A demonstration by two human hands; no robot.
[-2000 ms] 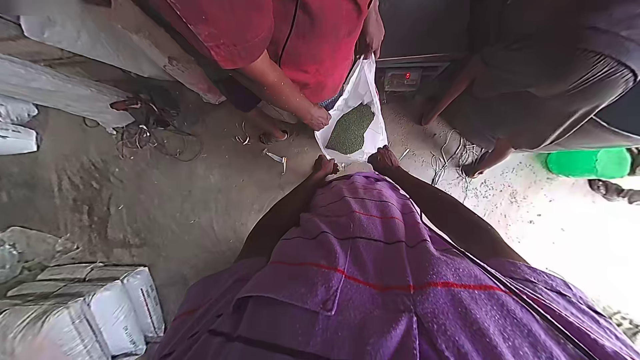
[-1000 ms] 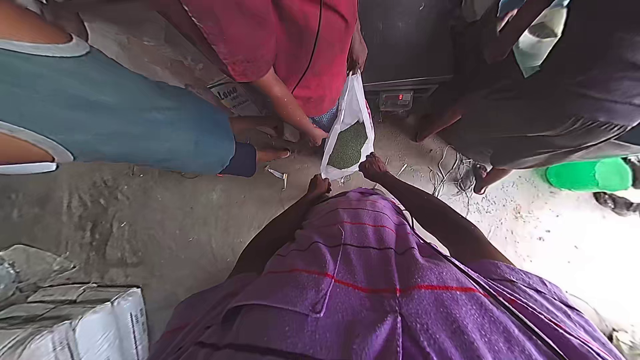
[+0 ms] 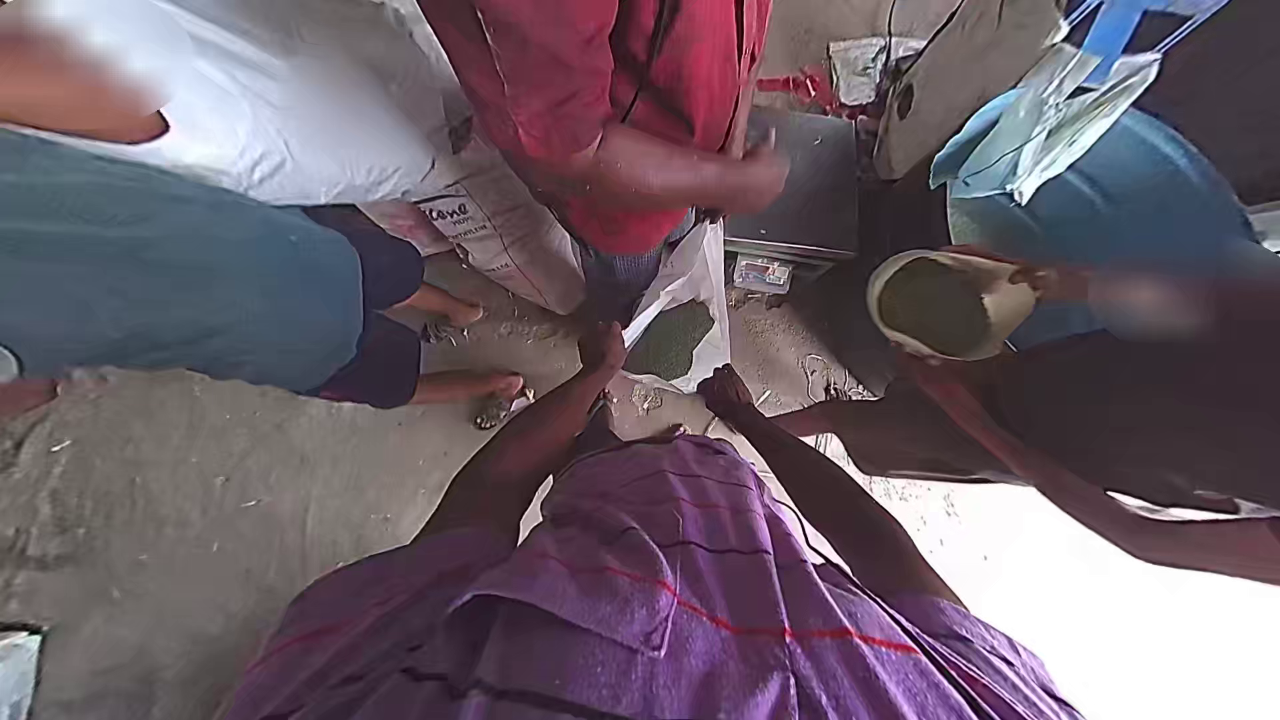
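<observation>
A white sack (image 3: 712, 300) hangs with its mouth spread, and green granular material (image 3: 672, 342) lies inside it. My left hand (image 3: 602, 350) grips the sack's near left edge. At the near right edge, my right hand (image 3: 726, 392) is closed on the rim. Across from me a person in a red shirt stands at the far side of the sack, one hand (image 3: 750, 175) raised and blurred above it; that person's other hand is hidden.
A platform scale (image 3: 800, 190) with a display stands behind the sack. On the right a co-worker holds a round tub (image 3: 940, 305) of similar material beside a large blue container (image 3: 1100, 190). Filled sacks (image 3: 500, 225) and another person are on the left.
The red-shirted person's one hand has left the sack's edge and risen. A co-worker with a tub has come into view at the right. The view has shifted.
</observation>
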